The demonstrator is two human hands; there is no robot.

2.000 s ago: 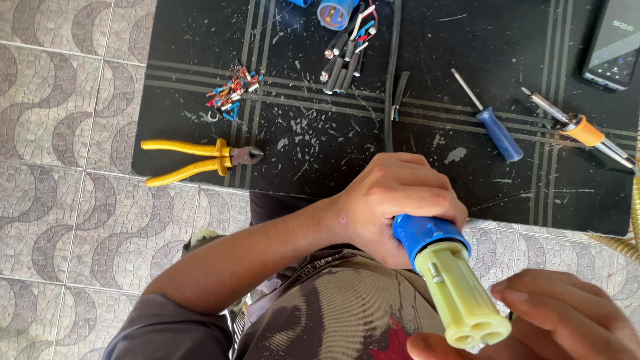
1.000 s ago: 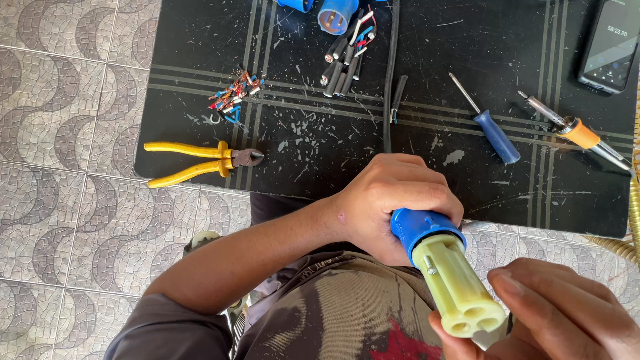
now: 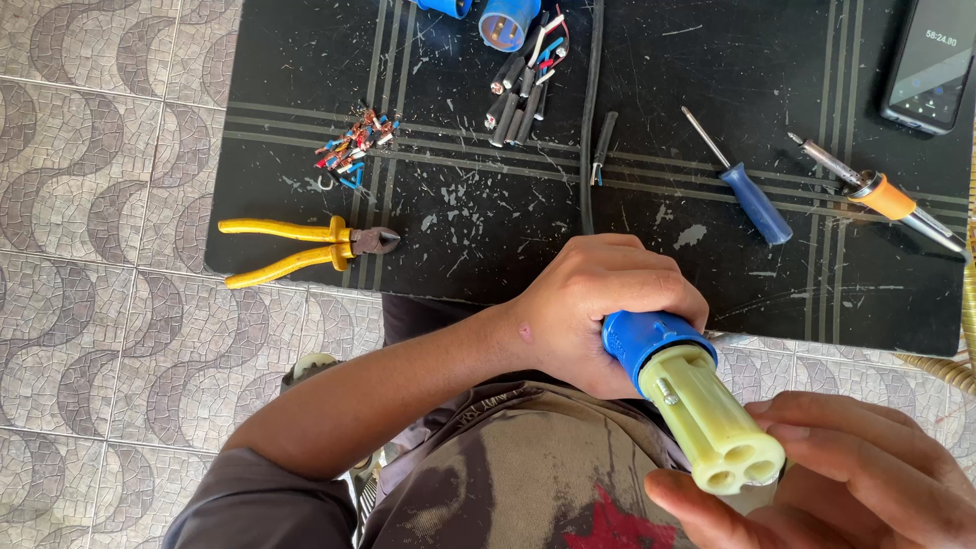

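Observation:
My left hand (image 3: 610, 305) is closed round the blue plastic housing (image 3: 656, 343) of an industrial plug connector, low in the middle of the head view. Out of the housing points a pale yellow-green insert (image 3: 713, 419), with round holes in its end face and a metal screw (image 3: 668, 392) in its side. A black cable (image 3: 589, 114) runs down the table to my left fist; where it enters the housing is hidden. At the lower right, my right hand (image 3: 831, 473) has its fingers apart beside the insert's far end. Whether a fingertip touches the insert, I cannot tell.
On the black table (image 3: 473, 221) lie yellow-handled cutting pliers (image 3: 305, 248), wire scraps (image 3: 358, 145), cut cable pieces (image 3: 526, 91), a short cable piece (image 3: 603, 145), a blue screwdriver (image 3: 743, 191), a soldering iron (image 3: 877, 191) and a phone (image 3: 930, 69). Blue connector parts (image 3: 509, 23) sit at the top.
Between two and one seconds ago, the insert's end tilted, so its holes show more plainly. My left hand keeps its hold on the blue housing.

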